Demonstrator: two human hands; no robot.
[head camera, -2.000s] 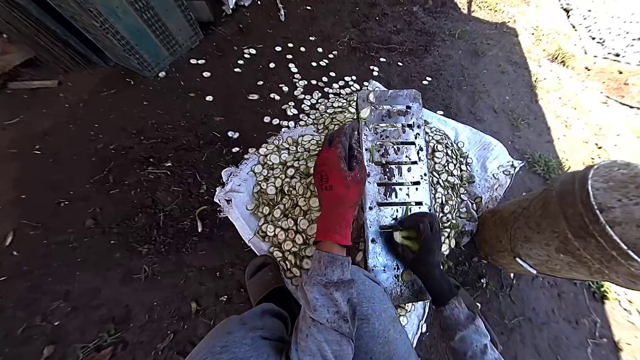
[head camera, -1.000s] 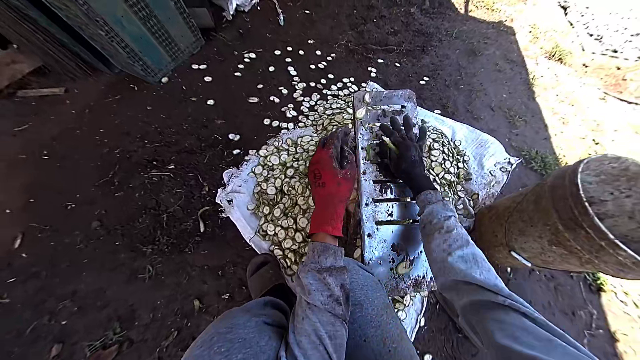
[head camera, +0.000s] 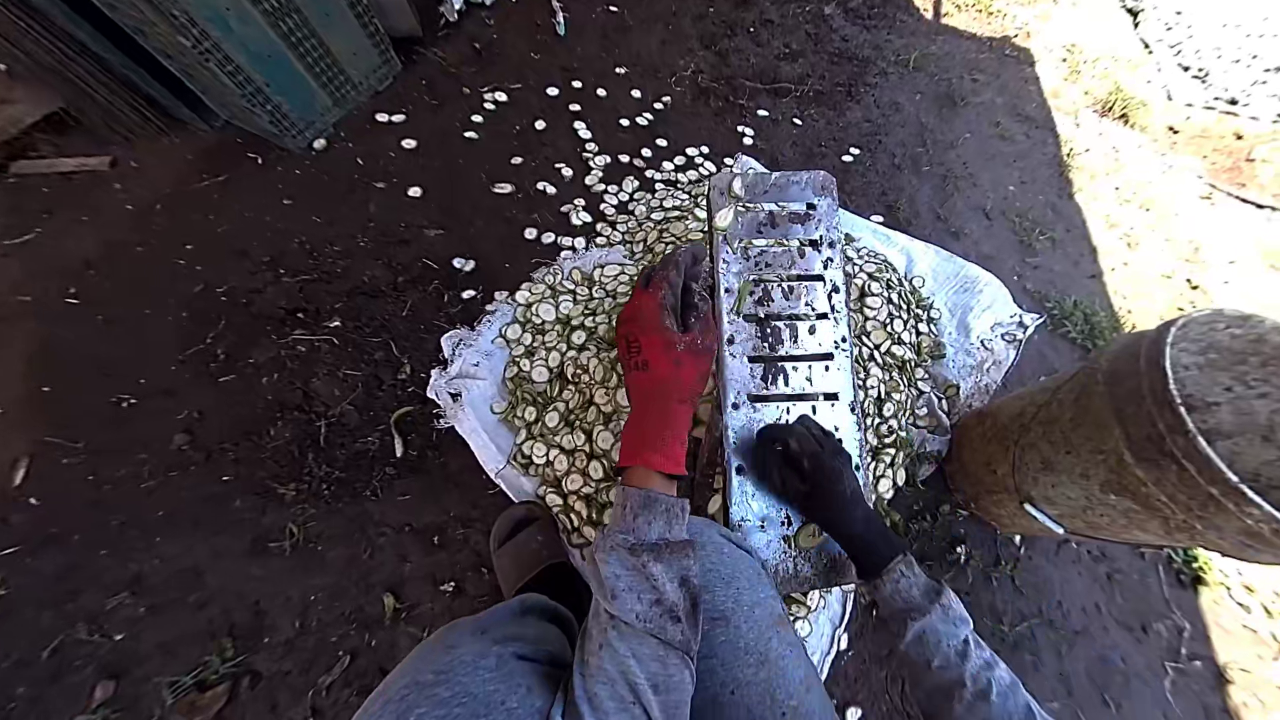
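Note:
A long metal slicer board (head camera: 790, 375) with several cross slots slopes over a white woven sack (head camera: 470, 375) heaped with pale, green-edged vegetable slices (head camera: 570, 400). My left hand (head camera: 672, 350), in a red glove with dark fingers, grips the board's left edge near its upper half. My right hand (head camera: 805, 465), in a black glove, is curled low on the board's face, below the slots; whether something lies under its palm is hidden. A single round slice (head camera: 808, 536) rests on the board just below that hand. Small green scraps cling near the upper slots.
At right a large, dirty cylindrical container (head camera: 1080, 440) stands beside the sack. A blue-green plastic crate (head camera: 300, 70) is at the upper left. Loose slices (head camera: 600, 160) lie scattered on the dark soil beyond the sack. My shoe (head camera: 530, 550) is by the sack's lower left edge.
My right hand has moved from the upper part of the board down to its lower part, and its spread fingers are now curled. My left hand has stayed on the board's edge.

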